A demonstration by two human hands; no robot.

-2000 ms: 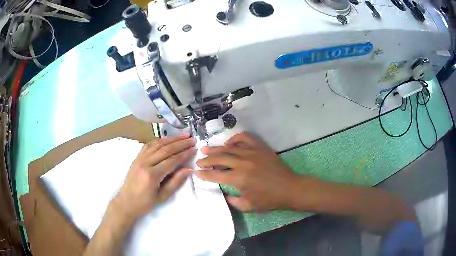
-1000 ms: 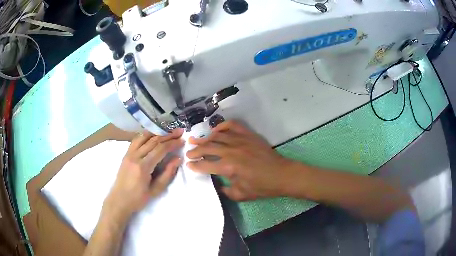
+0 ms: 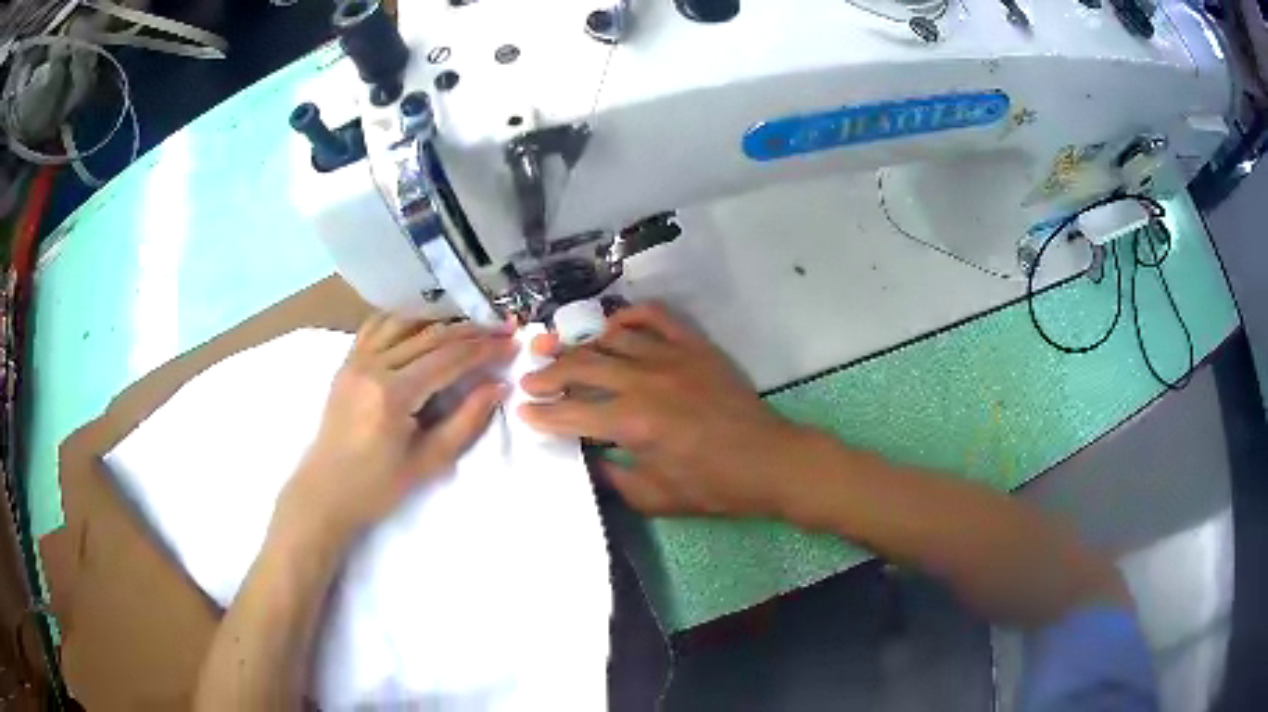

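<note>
The white lining piece (image 3: 459, 584) lies over brown panels (image 3: 118, 584) and runs up under the presser foot area (image 3: 529, 299) of the sewing machine (image 3: 821, 223). My left hand (image 3: 396, 403) lies flat on the white piece, left of the needle area, fingertips close to the foot. My right hand (image 3: 654, 410) rests on the piece's right edge, fingers spread and pointing left, close to the left fingertips. Both hands press on the piece without gripping it. The needle tip cannot be made out.
The pale green table (image 3: 862, 473) spreads around the machine, with a red edge at far left. Black cable loops (image 3: 1078, 299) hang at the machine's right end. Pale straps (image 3: 63, 98) lie behind the table at top left. A grey surface (image 3: 1182, 515) is at right.
The white piece and both hands have moved slightly up towards the machine, and the piece's lower right edge looks straighter. The camera view has shifted a little. Both hands stay on the piece.
</note>
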